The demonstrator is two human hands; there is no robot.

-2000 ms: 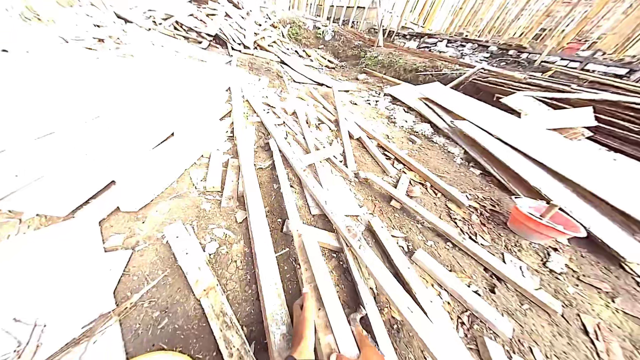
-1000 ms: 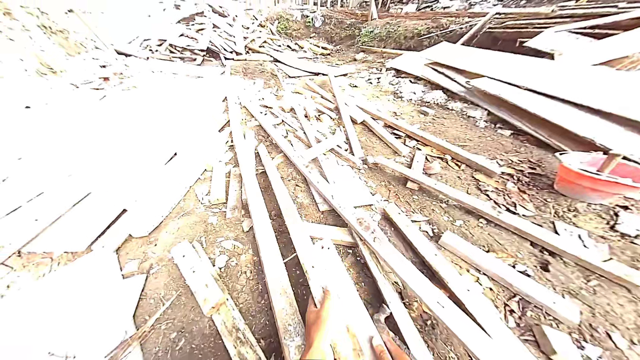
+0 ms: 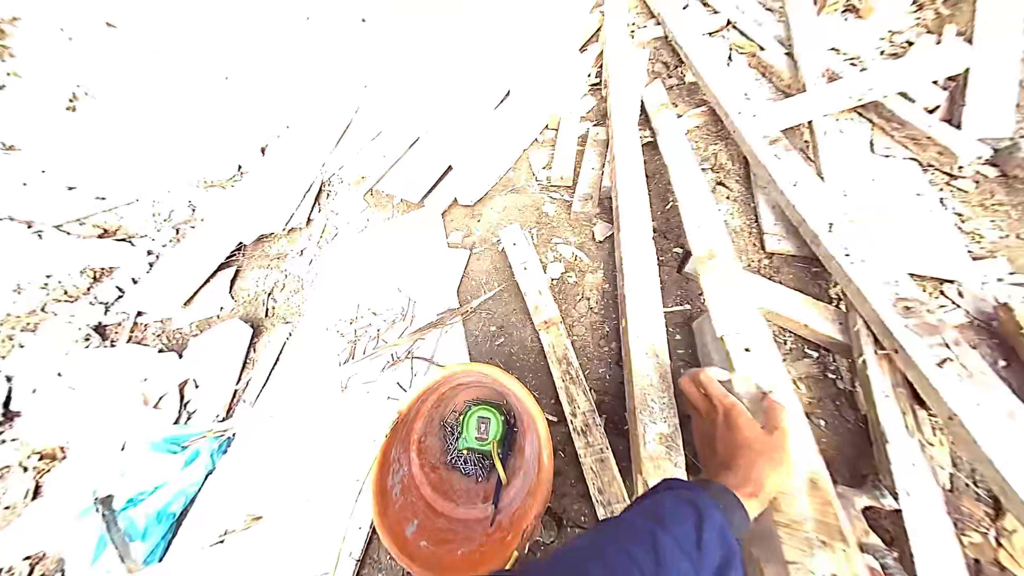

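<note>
My left hand, in a dark blue sleeve, grips a long pale wooden beam near its lower end, fingers curled at its left edge. Another long beam lies just left of that hand, apart from it. Farther left, a shorter, weathered wooden strip rests on the dirt. An orange bucket stands at the bottom, holding loose nails, a green tape measure with a yellow strap, and a dark thin item that I cannot identify. My right hand is out of view.
Overexposed pale sheets cover the left side. A blue plastic piece lies at the lower left. Crossed boards and a long diagonal beam spread over the ground at the right. Short wood pieces lie beyond the weathered strip.
The view has swung down and left, bringing the orange bucket into sight. My right hand, seen earlier at the boards, has left the view, as has the red basin.
</note>
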